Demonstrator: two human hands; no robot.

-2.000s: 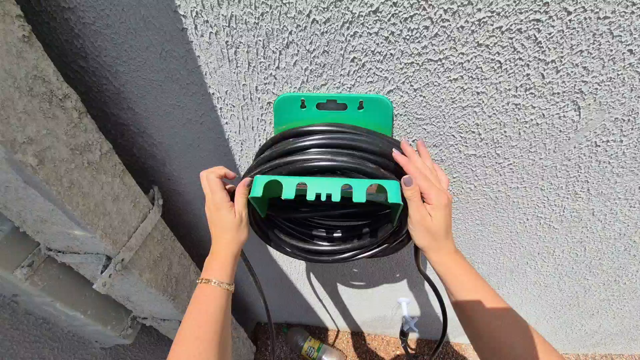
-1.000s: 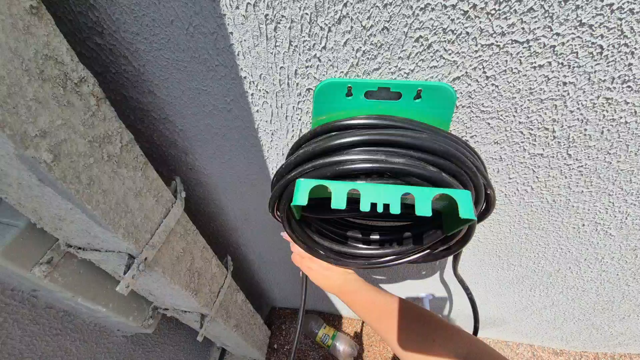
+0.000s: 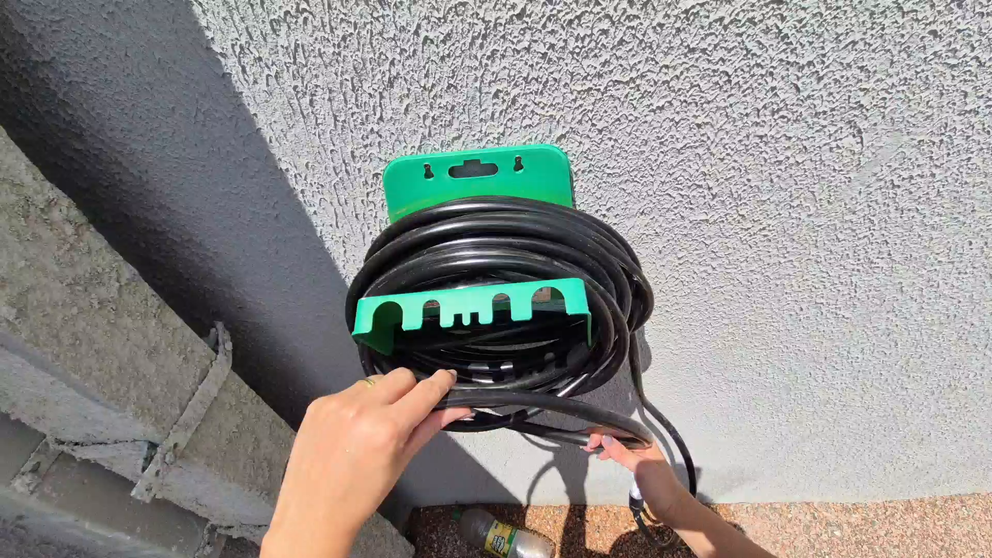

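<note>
A green hose hanger [image 3: 479, 186] is on the grey textured wall, and a thick coil of black hose [image 3: 504, 225] hangs around it, behind its notched front lip. My left hand [image 3: 387, 418] pinches the lower loops of the coil between thumb and fingers, at bottom left. To the lower right, my right hand [image 3: 639, 465] holds a loop of the hose that bulges away from the coil, its fingers partly behind it. One length of hose hangs down on the right past my right wrist. A pale fitting [image 3: 635, 490] shows beside that wrist.
A clear plastic bottle [image 3: 508, 536] with a yellow and green label lies on the pebbled ground [image 3: 852, 527] below. On the left a weathered concrete beam [image 3: 93, 310] with a metal strap [image 3: 190, 411] runs diagonally near the wall [image 3: 775, 232].
Both hands were at the coil's sides two seconds ago. Now they hold its lower loops, and some of these spread away at the lower right. The left hand was not seen one second ago.
</note>
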